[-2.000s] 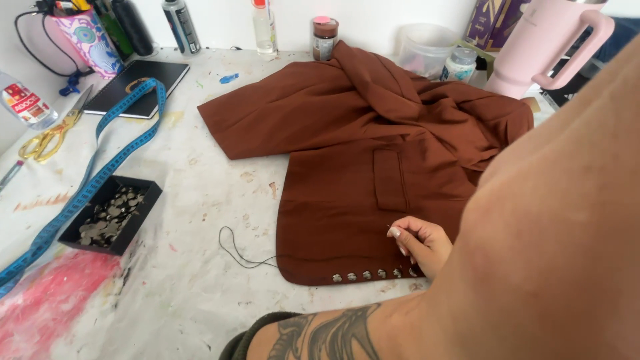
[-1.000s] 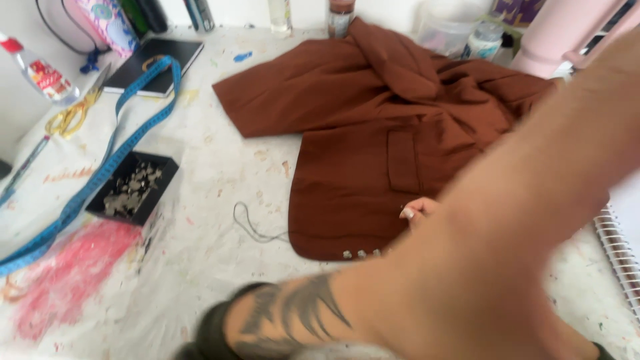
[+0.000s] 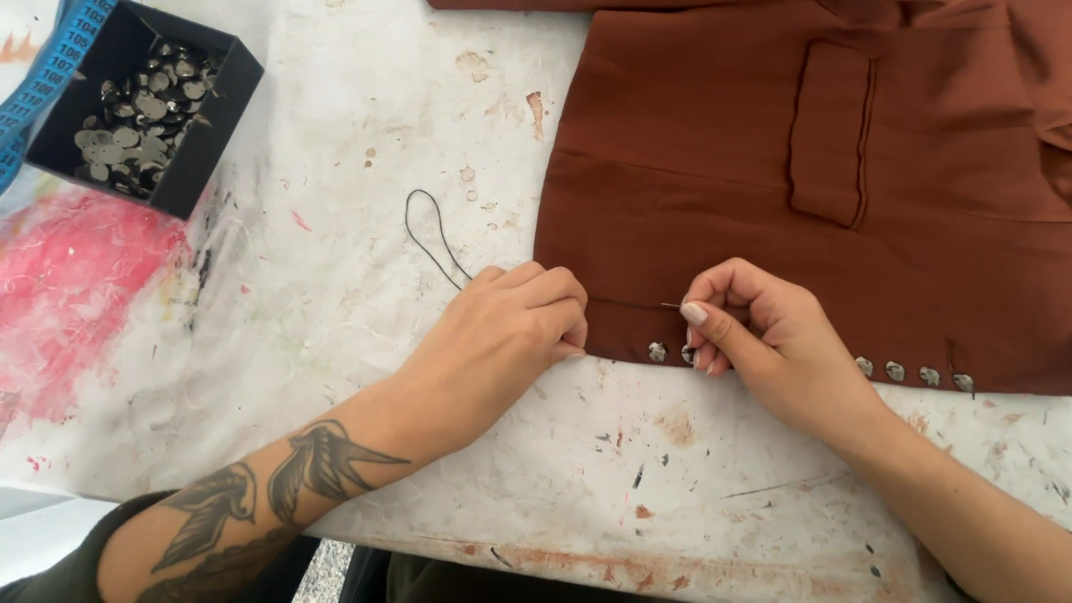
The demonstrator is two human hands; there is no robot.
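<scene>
A brown jacket (image 3: 712,209) with a pocket flap (image 3: 829,134) lies flat on the table. Small metallic sequins (image 3: 894,370) run in a row along its lower edge. My left hand (image 3: 523,335) pinches the jacket's edge near its rounded corner. Between thumb and index finger my right hand (image 3: 737,335) holds a fine sewing needle (image 3: 671,305), over the cloth beside the row; its other fingers cover some of the sequins. A loop of dark thread (image 3: 440,234) lies on the table behind my left hand.
A black box (image 3: 226,117) holding many loose metallic sequins (image 3: 126,138) stands at the upper left. A blue tape measure (image 3: 50,75) runs against its left side. The paint-stained table's front edge (image 3: 502,553) crosses below my hands.
The view has tilted down and come closer to the jacket. My left hand, not seen before, now shows at the jacket's corner, and the needle in my right hand is now visible.
</scene>
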